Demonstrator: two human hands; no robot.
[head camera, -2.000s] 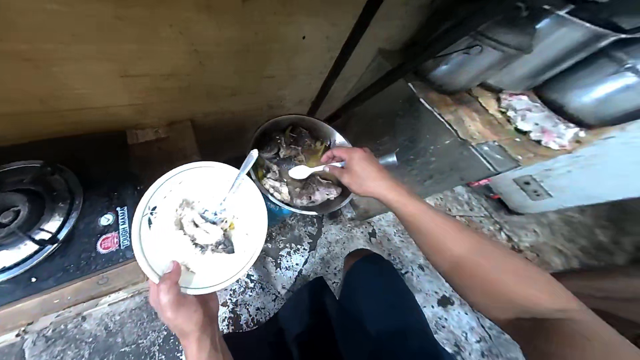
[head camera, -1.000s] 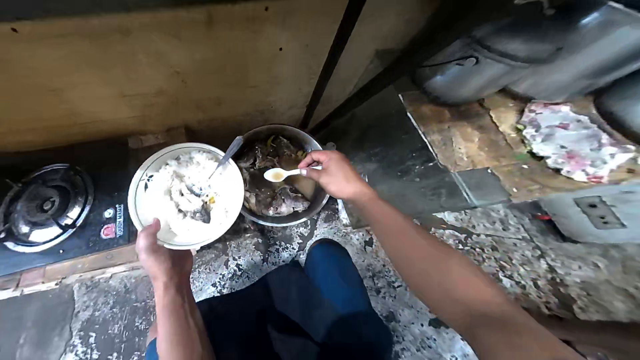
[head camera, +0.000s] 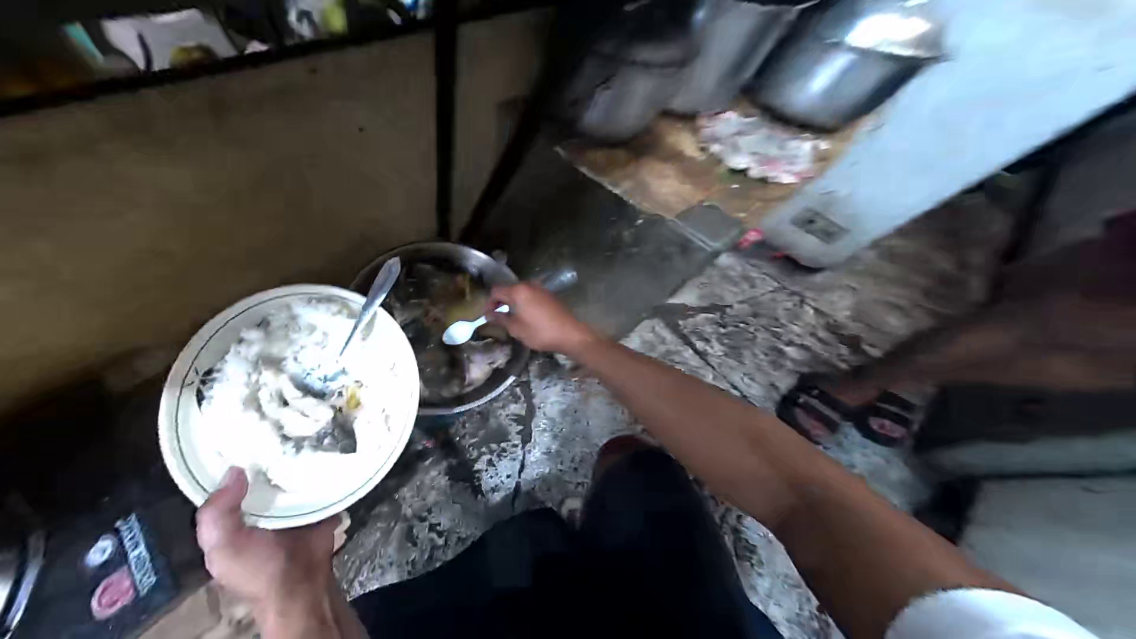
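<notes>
My left hand (head camera: 271, 550) grips the near rim of a white plate (head camera: 182, 444) with a dark line round its edge. White rice (head camera: 257, 399) with pieces of food lies on it, and a metal spoon (head camera: 377, 297) rests in the rice, its handle over the far right rim. My right hand (head camera: 537, 318) pinches the handle of a small white spoon (head camera: 461, 332) above a metal pot (head camera: 497, 390) of broth with dark chunks and pale meat. The plate overlaps the pot's left side in this view.
Large metal pots (head camera: 825, 71) and raw meat (head camera: 763, 146) on a brown board (head camera: 657, 173) are at the upper right. A gas stove (head camera: 62, 577) is at the lower left. Another person's sandalled feet (head camera: 843, 408) stand at the right.
The view has swung, bringing another person's legs into sight at the right. My right hand still holds the white spoon over the pot, and my left hand still holds the plate.
</notes>
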